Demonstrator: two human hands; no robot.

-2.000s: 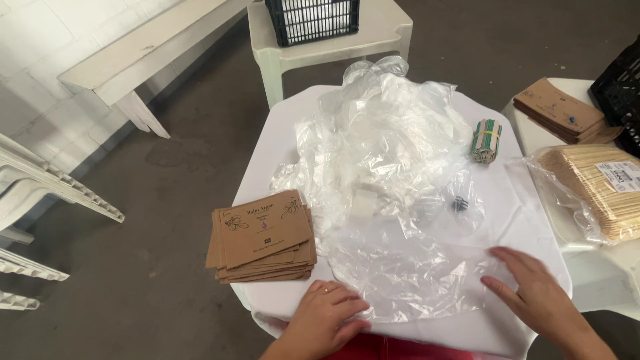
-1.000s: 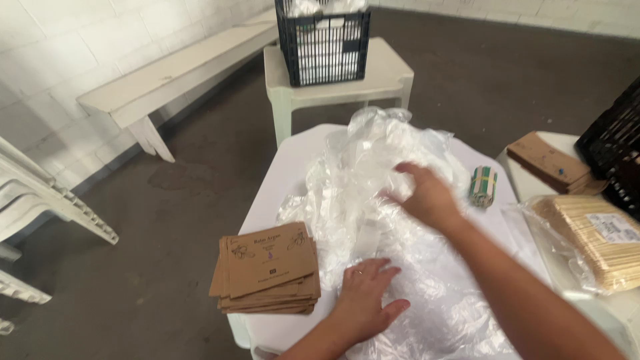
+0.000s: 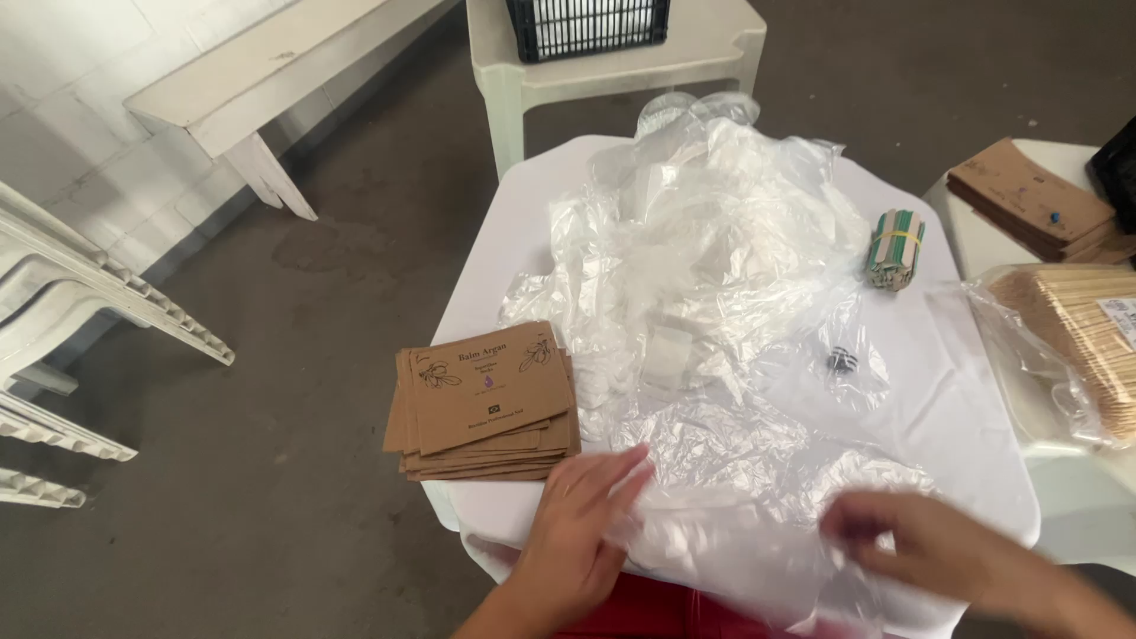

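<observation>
A heap of thin clear plastic bags (image 3: 710, 240) covers the middle of a white cloth-covered table (image 3: 967, 382). At the near edge, my left hand (image 3: 586, 524) touches the plastic, its fingers stretched toward the right. My right hand (image 3: 905, 541) is blurred, with fingers curled at the plastic's near right side; whether it pinches the film cannot be told. Left of the heap, close to my left hand, lies a stack of printed brown cardboard sleeves (image 3: 493, 390). A bundle of green and white strips (image 3: 896, 248) in a yellow band is at the right. A small dark striped item (image 3: 841, 359) shows among the plastic.
A white plastic stool (image 3: 612, 71) with a black crate (image 3: 586, 27) stands beyond the table. At the right, another white surface bears brown cardboard pieces (image 3: 1021, 195) and a plastic pack of wooden sticks (image 3: 1065, 337). A white bench (image 3: 266, 71) and stacked plastic chairs (image 3: 53, 311) are at left.
My right hand has come back from over the heap to the near right edge. My left hand has also drawn back toward the near edge.
</observation>
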